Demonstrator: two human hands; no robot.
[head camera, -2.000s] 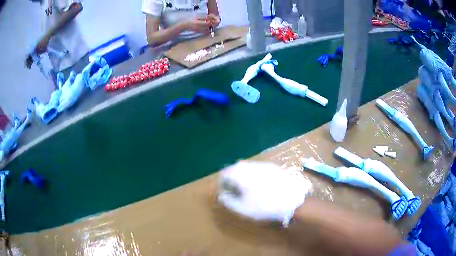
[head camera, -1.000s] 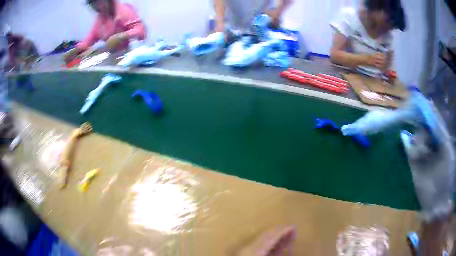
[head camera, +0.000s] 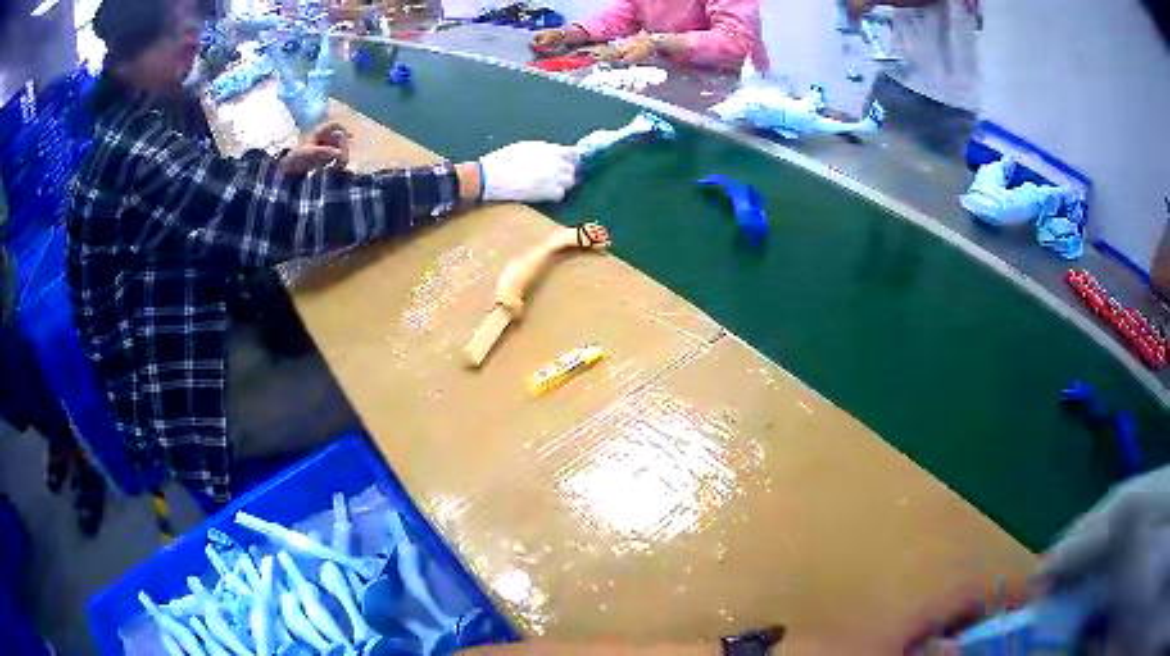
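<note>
My right hand (head camera: 1114, 549), in a greyish-white glove, is blurred and cut off at the lower right edge. A light-blue part (head camera: 1033, 631) shows just below it, apparently in its grip; its shape is unclear. My bare left forearm runs along the bottom edge with a dark band at the wrist. My left hand (head camera: 965, 620) is a blurred skin-toned patch beside the light-blue part; its fingers cannot be made out. A tan limb (head camera: 524, 285) with a dark-strapped foot lies on the brown bench covering (head camera: 821, 513). A yellow tube-like item (head camera: 565, 369) lies near it.
A person in a checked shirt (head camera: 257, 205) sits at the left, a white-gloved hand on a light-blue limb (head camera: 625, 133) over the green belt (head camera: 873, 346). Dark-blue parts (head camera: 738, 208) lie on the belt. A blue crate (head camera: 430, 523) of light-blue limbs stands lower left. Others work across the belt.
The view has swung left, bringing in the checked-shirt neighbour and crate. The right glove, raised with a light-blue limb before, is now lower, beside my left hand at the lower right.
</note>
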